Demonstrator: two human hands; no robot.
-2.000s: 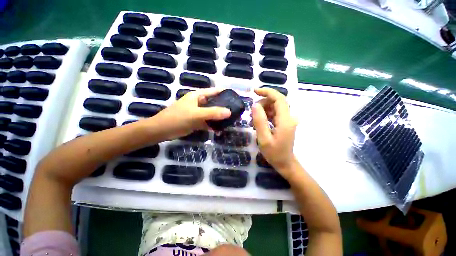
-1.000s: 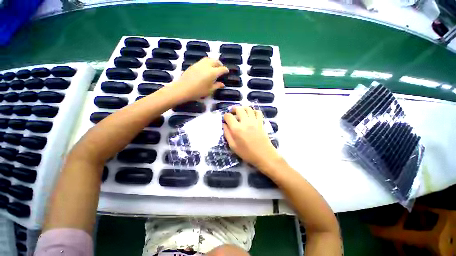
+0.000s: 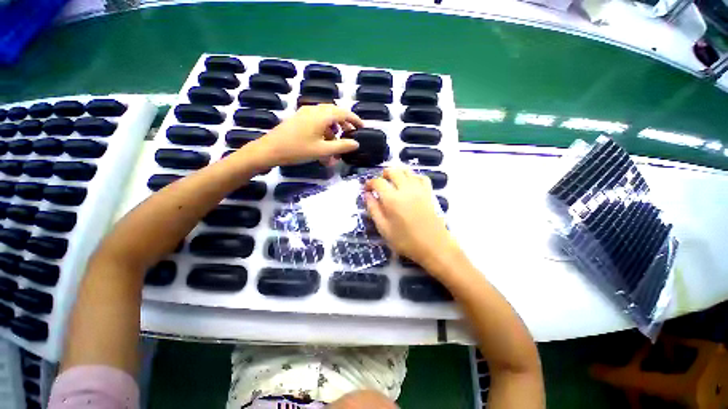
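Observation:
My left hand holds a black mouse housing above the foam tray, with the broad side of the shell showing. My right hand is just below and to the right, its fingers bent together at the edge of the clear pad sheet. The sheet lies over housings in the tray's lower middle and shows small dark squares and glare. Whether a small pad is between my right fingertips cannot be made out. Rows of black housings stand in the tray's slots.
A second foam tray full of housings is at the left. A bagged stack of pad sheets lies at right on the white surface. A green surface runs behind. An orange stool is low at right.
My left hand has come back from the upper rows, toward me, and now holds a housing out of its slot. My right hand and the pad sheet have barely moved.

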